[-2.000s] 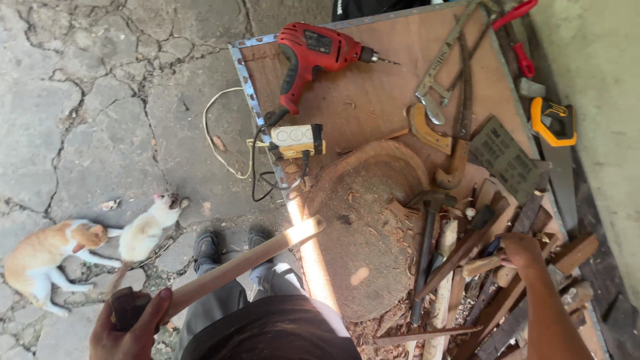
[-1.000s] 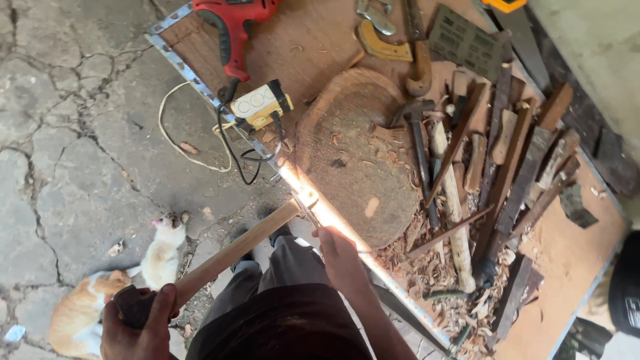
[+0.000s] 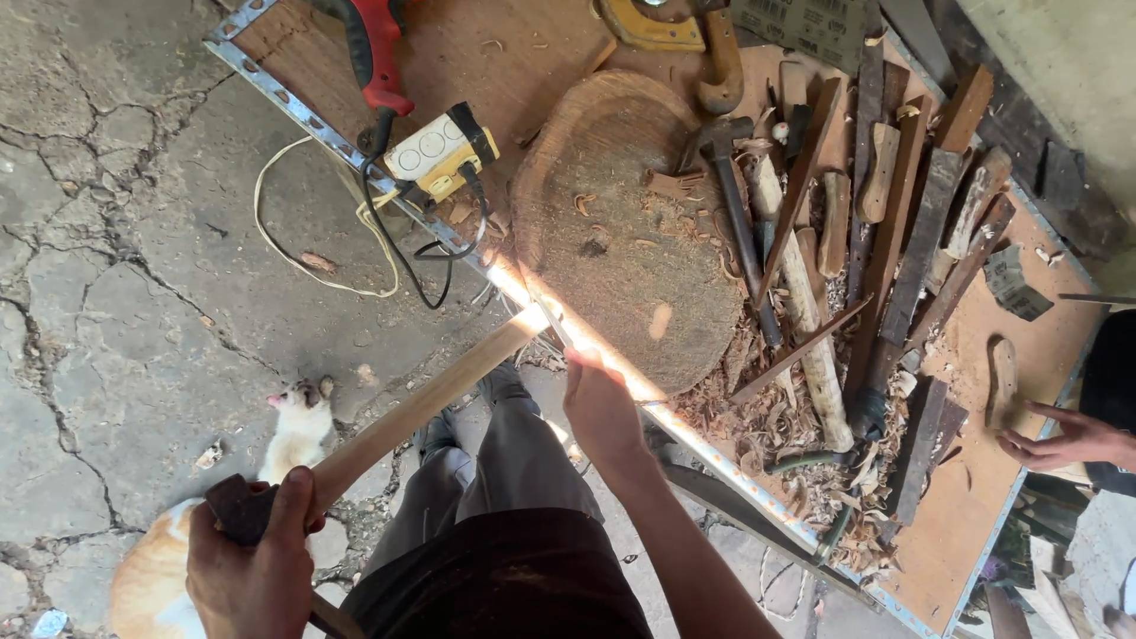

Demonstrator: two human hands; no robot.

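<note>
My left hand (image 3: 253, 559) grips a dark tool head (image 3: 241, 509) from which a pale wooden handle (image 3: 426, 399) rises towards the table edge; the head is partly hidden by my fingers. My right hand (image 3: 603, 413) is closed on a small knife (image 3: 555, 321), its thin blade against or just beside the handle's far end, in bright sunlight. Whether the blade touches the wood is hard to tell. Right of the blade lies a round wooden chopping block (image 3: 621, 240) strewn with shavings, and a hammer (image 3: 741, 213) rests across the block's right side.
Sticks and wooden handles (image 3: 879, 173) lie in a pile with shavings at the right. A red power drill (image 3: 377, 53) and a power strip (image 3: 435, 151) are at the upper left. Two cats (image 3: 297, 435) lie on the cracked floor. A co-worker's hand (image 3: 1061, 439) is near a wooden piece (image 3: 1003, 382).
My right hand has come from the wood pile to the far end of the handle, now with the knife in it. The view has shifted right, and a co-worker's hand has appeared.
</note>
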